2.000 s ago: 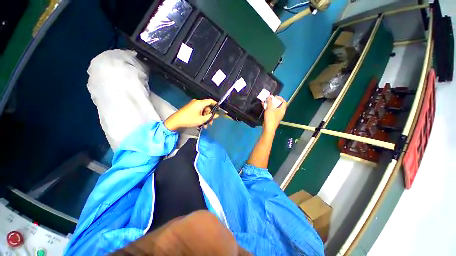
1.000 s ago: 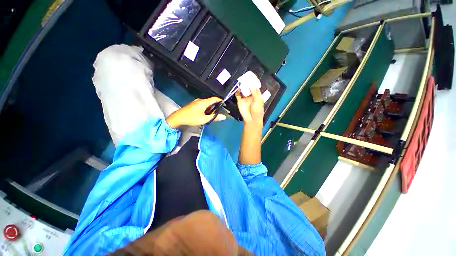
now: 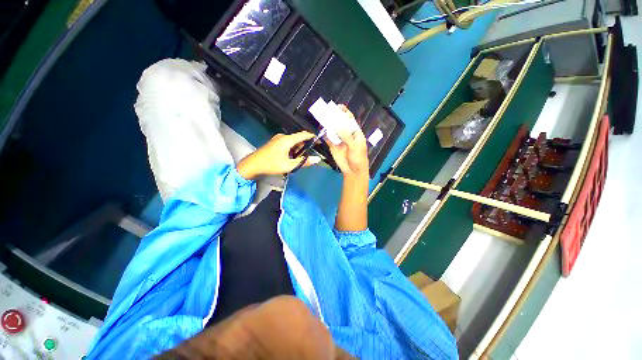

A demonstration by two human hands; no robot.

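Observation:
My left hand [image 3: 271, 156] holds dark-handled scissors [image 3: 303, 149]; their tips meet the white strip. My right hand [image 3: 352, 153] holds the white tape or label strip [image 3: 334, 119], bunched at the fingers, over the tray. The black tray [image 3: 243, 83] holds a row of several dark, flat units. The far-left unit [image 3: 246, 31] glares as if under film. A white label [image 3: 274, 71] is on the second unit, and another label [image 3: 376, 137] is on the right-end unit. My right hand and the strip hide parts of the middle units.
My pale-trousered leg [image 3: 179, 119] is left of the hands. Pipe-frame shelving [image 3: 503, 204] on the right holds cardboard boxes [image 3: 461, 123], clear bags and dark red-brown fixtures [image 3: 524, 179]. A control box [image 3: 35, 323] with a red button is at the lower left.
My right hand has moved left from the tray's right end and back toward the scissors. The strip now covers middle units. The view has shifted slightly.

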